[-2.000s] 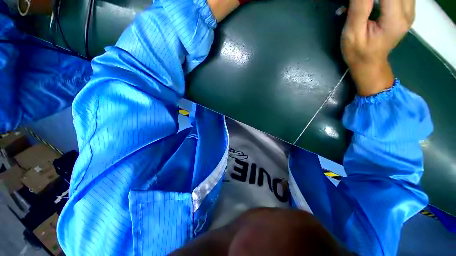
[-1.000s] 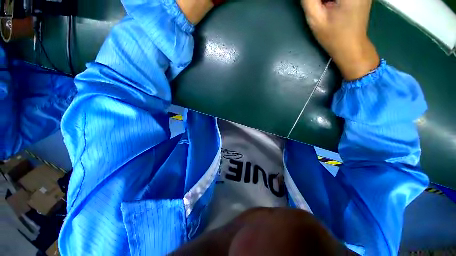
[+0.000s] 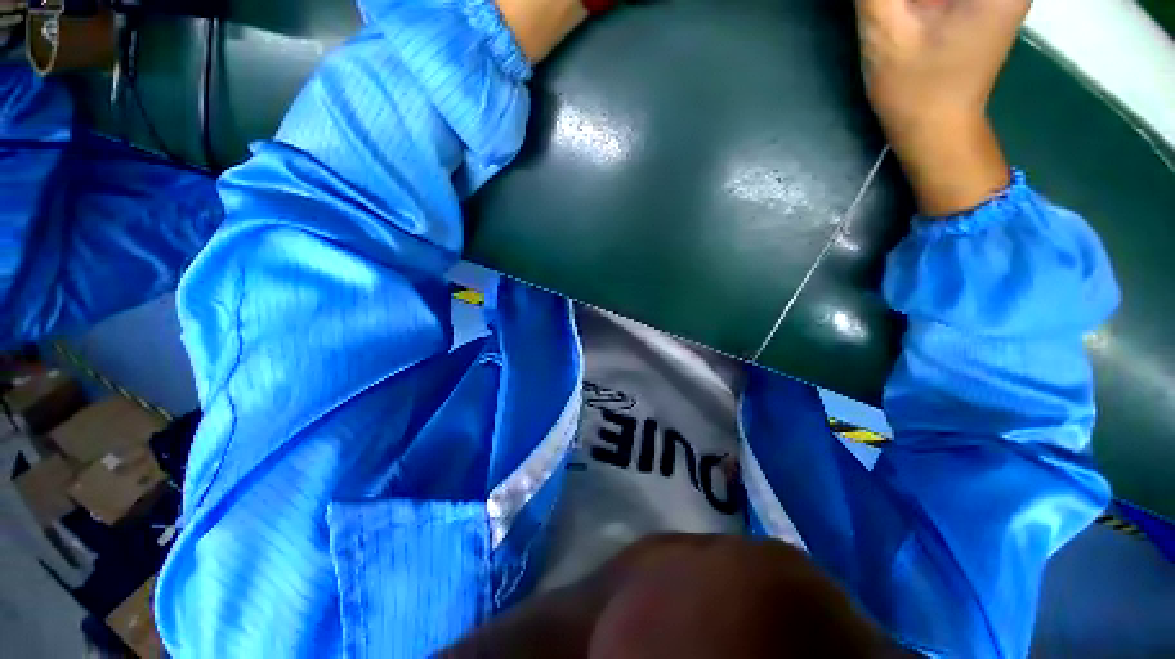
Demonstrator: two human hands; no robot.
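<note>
My right hand point(image 3: 941, 64) is at the top right, over the shiny dark green bench mat point(image 3: 670, 167). Its fingers are cut off by the top edge, so what it holds cannot be seen. Of my left arm, the bare wrist point(image 3: 539, 23) shows at the top, with a bit of dark red band at the picture's edge. My left hand itself is out of the picture. No workpiece or tool is visible.
A white rail point(image 3: 1108, 64) runs along the mat's far right side. Dark cords point(image 3: 206, 90) cross the bench at the top left. A neighbouring person's blue sleeve point(image 3: 116, 245) is at the left. Cartons point(image 3: 110, 451) stand on the floor at the lower left.
Against one second ago, my right hand sits a little further right in the picture, and the whole view has shifted slightly. Its curled fingers show less than two seconds ago.
</note>
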